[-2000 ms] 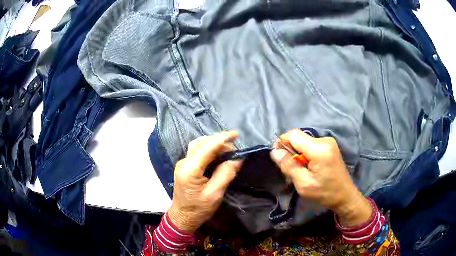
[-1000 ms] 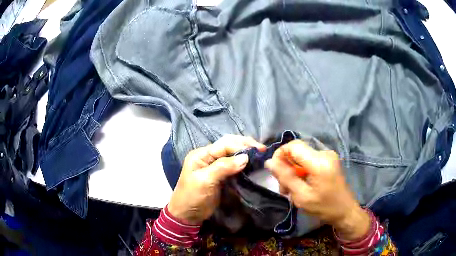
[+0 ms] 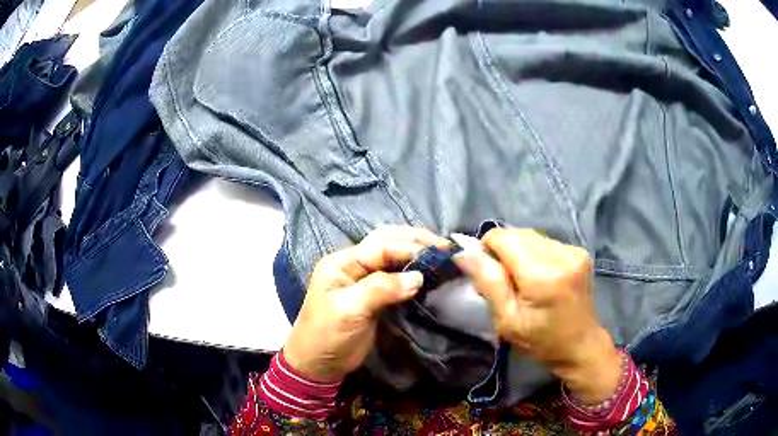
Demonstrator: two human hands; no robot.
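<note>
A denim jacket point(image 3: 563, 111) lies spread with its grey-blue wrong side up. My left hand point(image 3: 354, 298) is shut on a dark blue stitched band point(image 3: 437, 262) near the table's front edge, pinched between thumb and fingers. The band looks like part of an opening, perhaps a cuff. My right hand point(image 3: 542, 302) is curled closed just right of it, its thumb and fingertips at the band's edge. The orange-handled thread snips seen in this hand earlier are hidden by the fingers now. A dark loop of edge hangs below the right hand.
A dark blue garment with a pointed, pale-stitched flap point(image 3: 119, 268) lies at the left. Near-black garments point(image 3: 34, 183) are heaped beyond it. The white table point(image 3: 217, 272) has a curved-looking front edge. The jacket's buttoned edge point(image 3: 734, 94) runs down the right. More dark denim point(image 3: 725, 383) lies below the edge.
The jacket has shifted slightly right since the first frame. The band is now bunched in my left fingertips. The snips' orange handle has gone from sight, and my right hand has turned.
</note>
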